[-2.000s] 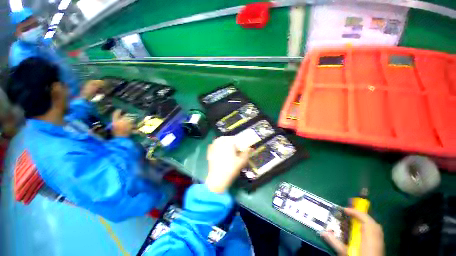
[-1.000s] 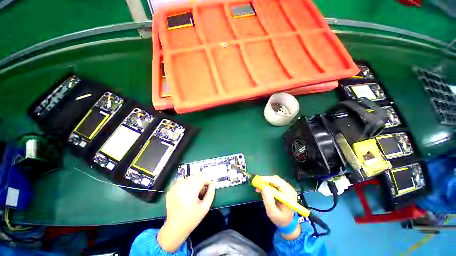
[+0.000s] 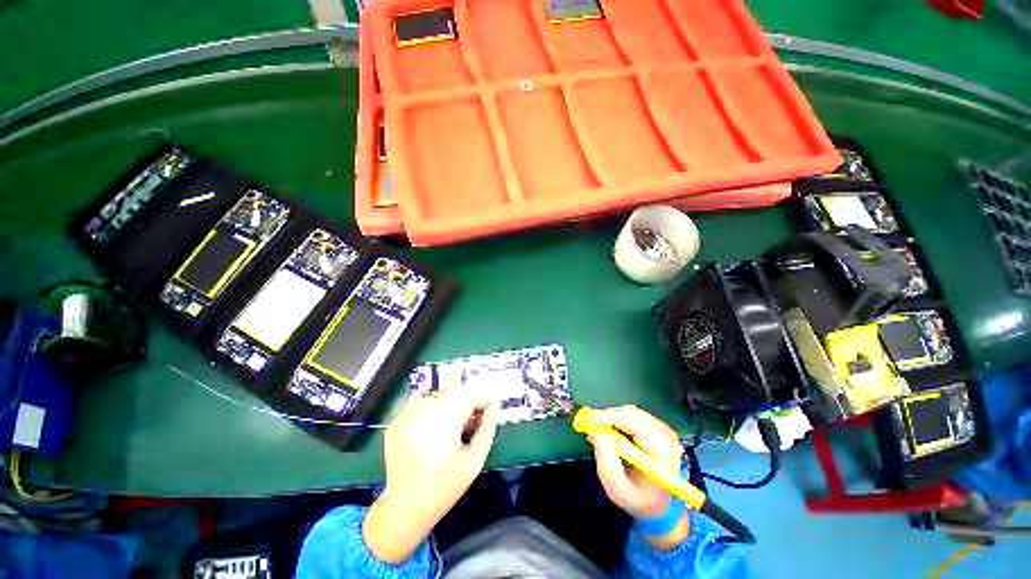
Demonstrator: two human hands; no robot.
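Observation:
A white and dark phone board (image 3: 522, 376) lies flat on the green bench in front of me. My left hand (image 3: 435, 452) rests over its left part with the fingers bent together; the thin solder wire (image 3: 243, 398) runs from the left to this hand, and the fingertips are partly hidden. My right hand (image 3: 635, 458) is shut on the yellow handle of the soldering iron (image 3: 656, 469). The iron's thin metal tip points left and is over or on the right half of the board; contact cannot be told.
A black carrier tray with boards (image 3: 443, 296) lies left, near the wire spool (image 3: 85, 322). Orange trays (image 3: 531, 136) are stacked behind. Right are a whitish cup (image 3: 657, 244), a black fan (image 3: 724, 339), a yellow block (image 3: 861, 368) and another carrier tray (image 3: 961, 447).
Two seconds ago my left hand was at the left carrier tray; now it is at the board. The iron was upright beside the board and now points onto it. The view has turned.

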